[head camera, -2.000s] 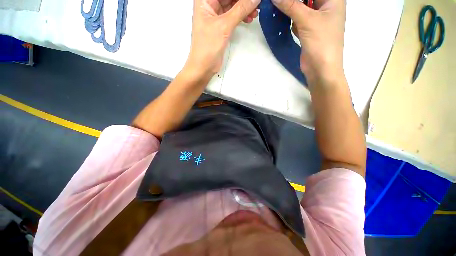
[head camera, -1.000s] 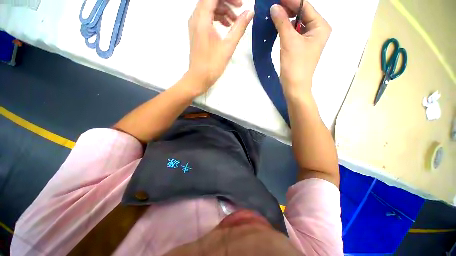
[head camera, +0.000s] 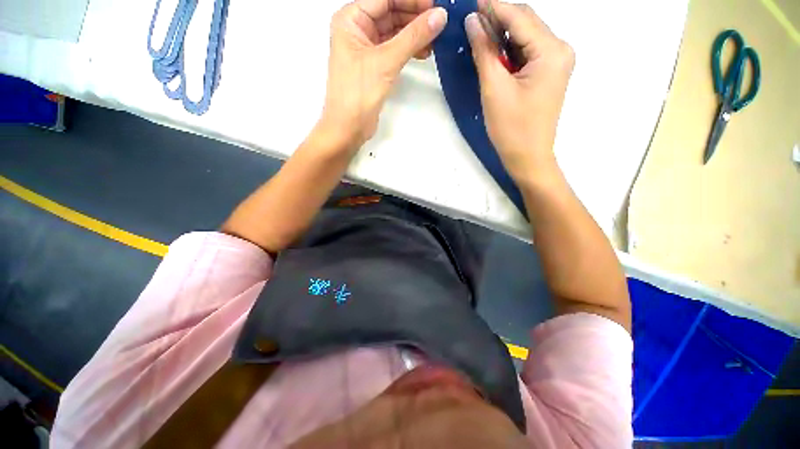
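Note:
A dark blue band (head camera: 462, 81) with small white dots runs from the top edge of the picture down to the table's front edge, beside my right wrist. My left hand (head camera: 375, 61) has its thumb and fingers at the band's left edge near the top. My right hand (head camera: 525, 83) pinches the band's right edge with the thumb and also holds a small red-handled cutter (head camera: 509, 60) in its fingers. The cutter's tip lies close to the band, partly hidden by the fingers. The band's upper end is cut off by the picture's edge.
Grey-blue looped strips (head camera: 203, 74) lie at the left on the white table cover (head camera: 263, 79). Green-handled scissors (head camera: 731, 88) lie on the tan board (head camera: 693, 197) at the right. A white scrap (head camera: 796, 154) shows at the right edge. The table's front edge runs just before my apron (head camera: 377, 281).
My left hand has come back to the band's edge after being apart from it a second ago. The cutter has tilted within my right hand. The view has shifted.

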